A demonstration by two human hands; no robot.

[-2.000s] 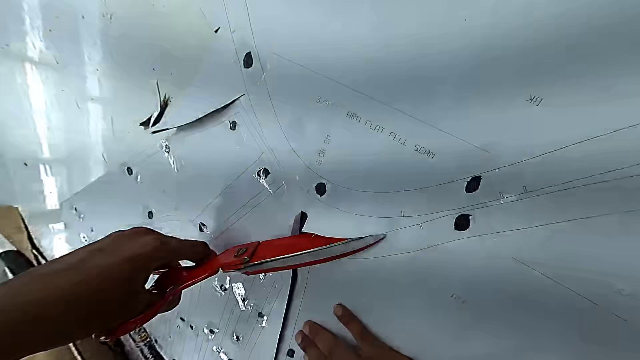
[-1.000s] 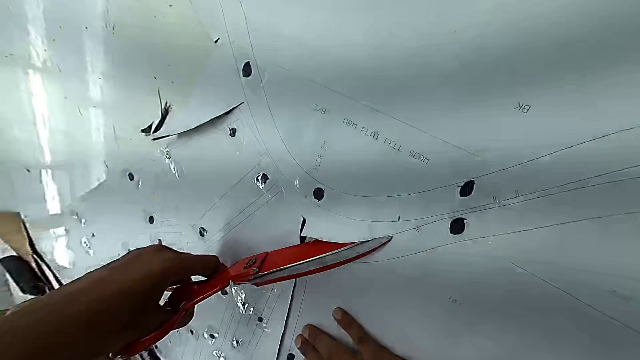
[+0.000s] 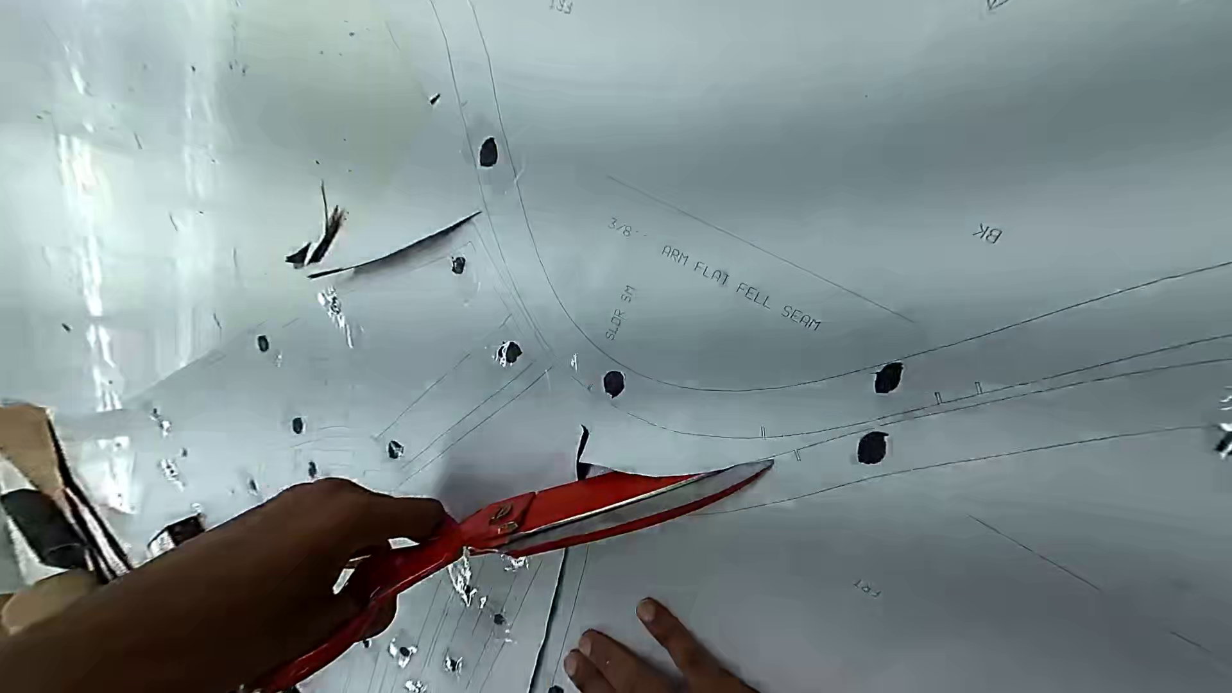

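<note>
My left hand [image 3: 327, 568], in from the left edge, grips the handles of red-handled scissors [image 3: 597, 510]. The blades look nearly closed and point right, their tip on a printed line. Beneath them lies a pale paper pattern sheet [image 3: 962, 520] with curved lines, notch marks and printed seam words. A short dark cut opening [image 3: 583, 452] shows just above the blades; a long slit [image 3: 551, 621] runs down from below them. My right hand [image 3: 654, 654] rests on the sheet at the bottom, fingers spread, holding nothing; most of it is out of view.
Several dark holes [image 3: 888, 377] dot the sheet. A curved slit [image 3: 399, 258] and torn bits [image 3: 322, 236] show at the upper left. Shiny plastic film covers parts of the left side. Brown cardboard-like material [image 3: 29, 448] and a black object lie at the left edge.
The scissors' tip has moved slightly right along the printed line. My right hand stays spread on the sheet.
</note>
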